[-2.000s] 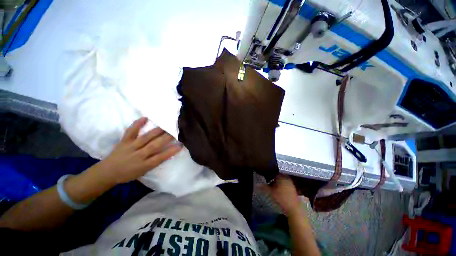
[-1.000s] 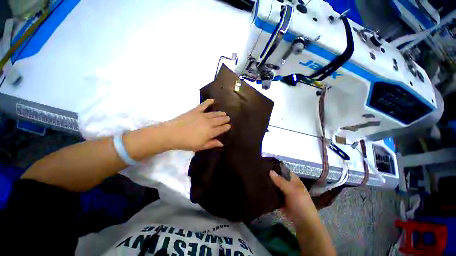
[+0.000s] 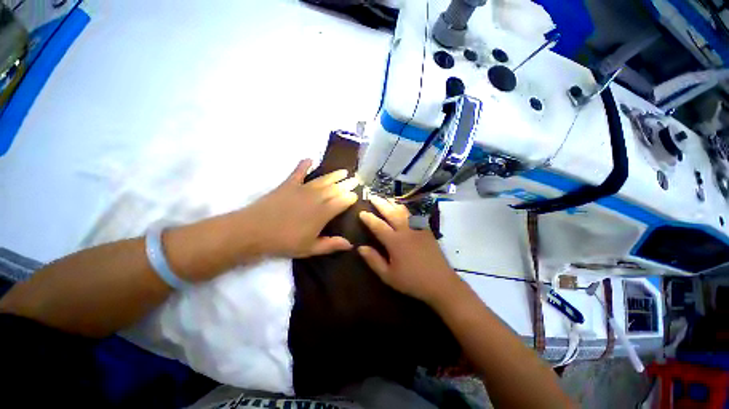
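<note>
The dark brown fabric panel (image 3: 352, 319) runs from behind the needle area down into the lap. My left hand (image 3: 300, 216) lies flat on its upper left part, fingers spread, fingertips beside the presser foot (image 3: 366, 192). My right hand (image 3: 404, 248) lies on the panel just right of and below the foot, fingers bent onto the cloth. Neither hand visibly grips the fabric. The foot is partly hidden by fingers and lit yellowish. White fabric (image 3: 232, 319) lies left of the panel, under my left forearm.
The white sewing machine head (image 3: 511, 120) with a blue stripe stands at the right. Dark thread snips (image 3: 564, 306) lie on the table right of my right forearm. Brown and white strips (image 3: 538, 295) hang over the table's front edge. A red stool (image 3: 689, 383) is at the lower right.
My right hand has moved from the panel's lower right edge up beside the presser foot. My left hand has moved up towards the foot. The view is closer, and brown fabric now shows behind the foot.
</note>
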